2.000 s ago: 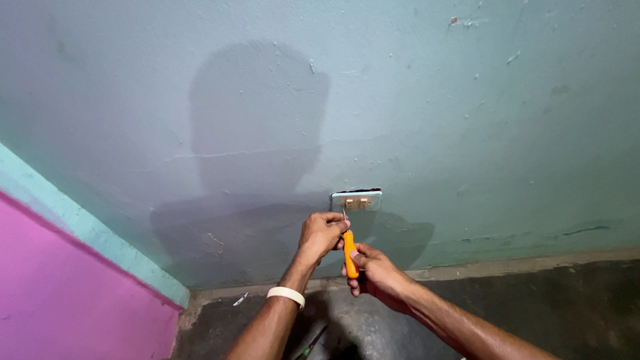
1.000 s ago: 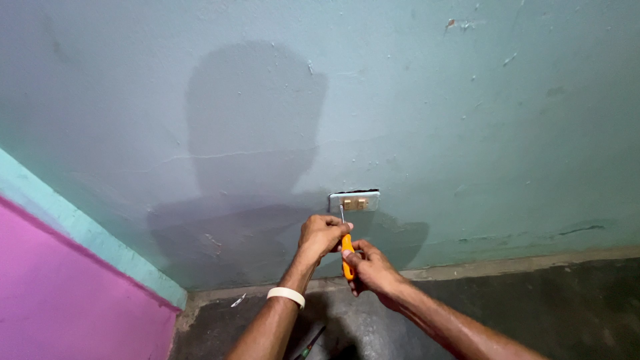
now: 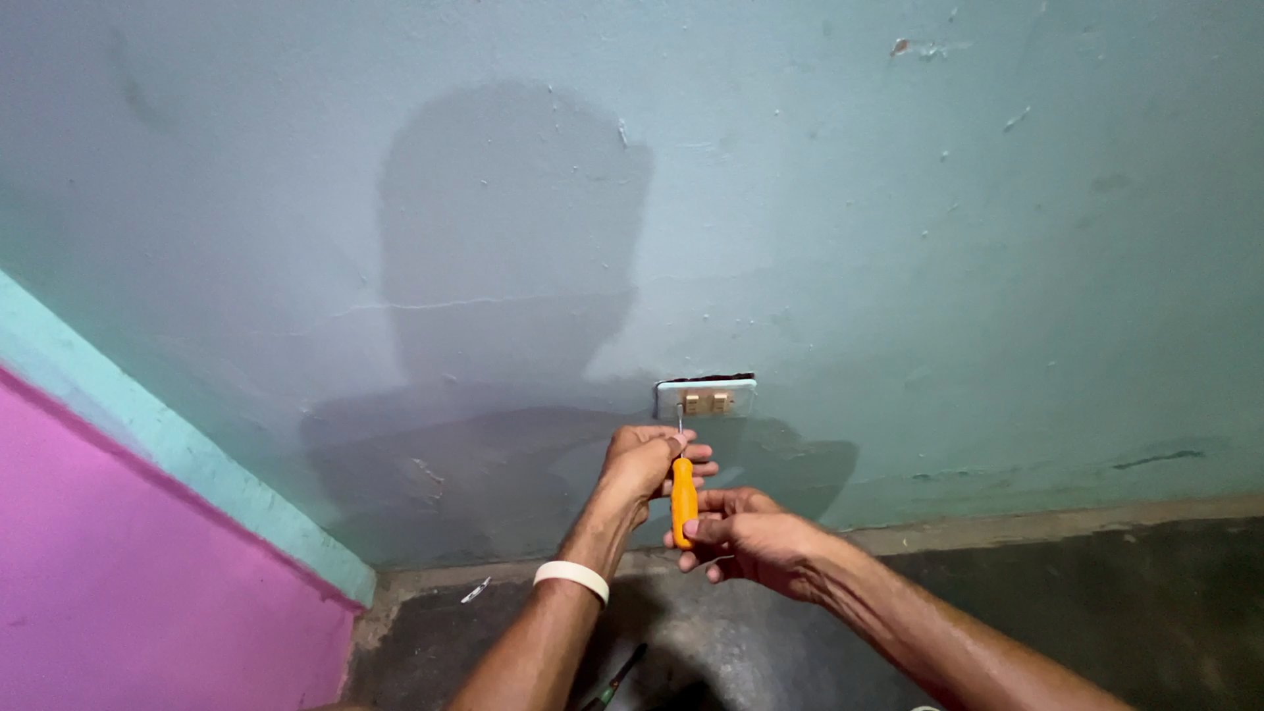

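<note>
A screwdriver with an orange handle [image 3: 683, 504] stands nearly upright in the head view, its metal tip at the left part of a wall outlet's cover plate [image 3: 670, 400]. My left hand [image 3: 647, 462], with a pale wristband on its wrist, pinches the metal shaft close below the plate. Around the lower end of the handle are the fingers of my right hand [image 3: 746, 538]. The plate has two tan outlet inserts [image 3: 706, 402], and a dark gap shows along its top edge. Whether the tip sits in a screw is too small to tell.
Another screwdriver [image 3: 619, 676] with a dark shaft and greenish handle lies on the dark floor below my hands. A small pale object [image 3: 475, 590] lies near the wall's base. At left stands a pink wall [image 3: 148, 563] with a turquoise edge. The painted wall [image 3: 839, 247] is chipped.
The fingers of my right hand have shifted on the orange handle, and more of the handle shows now. My left hand has stayed at the shaft.
</note>
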